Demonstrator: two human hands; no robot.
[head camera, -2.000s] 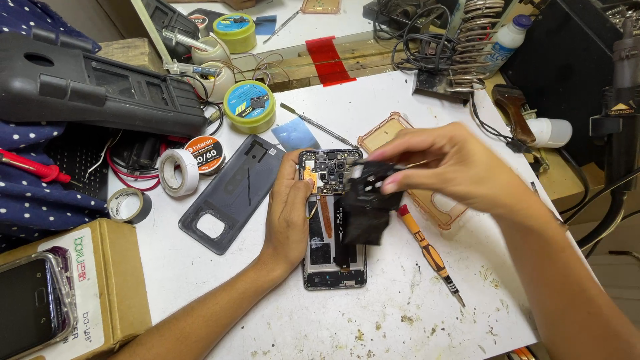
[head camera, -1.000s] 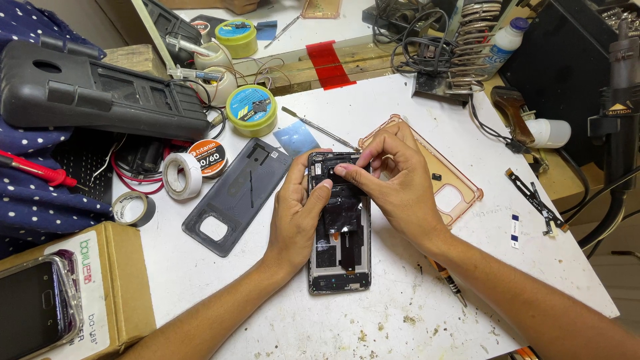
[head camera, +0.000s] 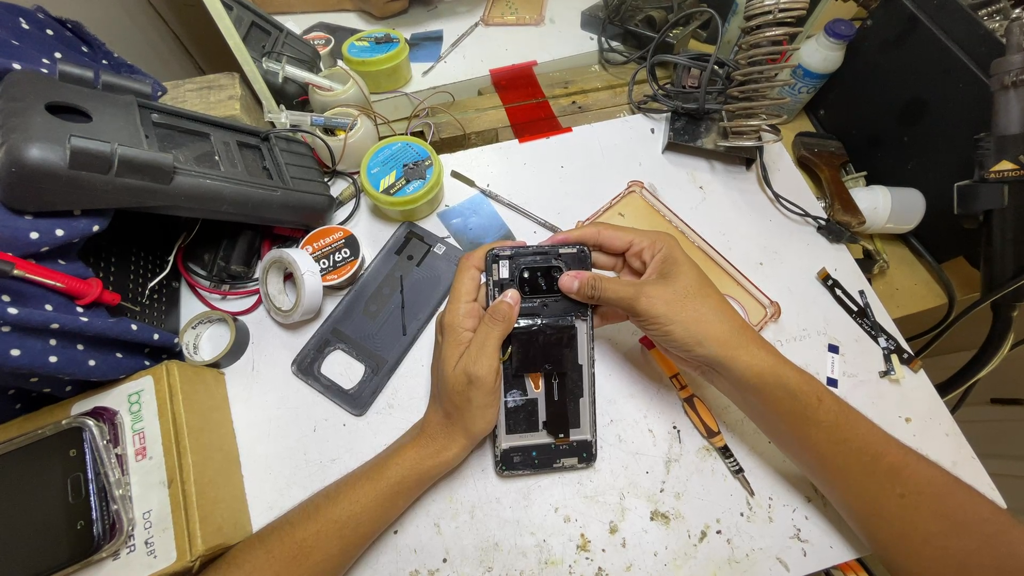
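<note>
An opened smartphone (head camera: 524, 404) lies lengthwise at the middle, its inside facing up. My left hand (head camera: 472, 352) grips its left edge, the thumb beside the camera area. My right hand (head camera: 640, 288) holds the upper right edge, thumb on the black upper cover (head camera: 540, 300) around the camera lenses. That cover sits over the phone's top part, and a black flex cable (head camera: 558, 400) runs below it. To the left rests the detached grey back cover (head camera: 384, 312). An orange and black screwdriver (head camera: 696, 412) lies right of the phone, and a metal spudger (head camera: 508, 202) above it.
A clear phone case (head camera: 680, 240) lies behind my right hand. Flex cables (head camera: 868, 320) rest at the right. Tape rolls (head camera: 292, 286), a solder spool (head camera: 330, 256), a yellow-green tin (head camera: 402, 178) and a black multimeter (head camera: 160, 152) stand left. A cardboard box (head camera: 192, 464) bears another phone (head camera: 60, 488).
The black cover, held loose above the phone in the oldest frame, now sits on its top part. My right hand has moved from above the phone to its upper right edge.
</note>
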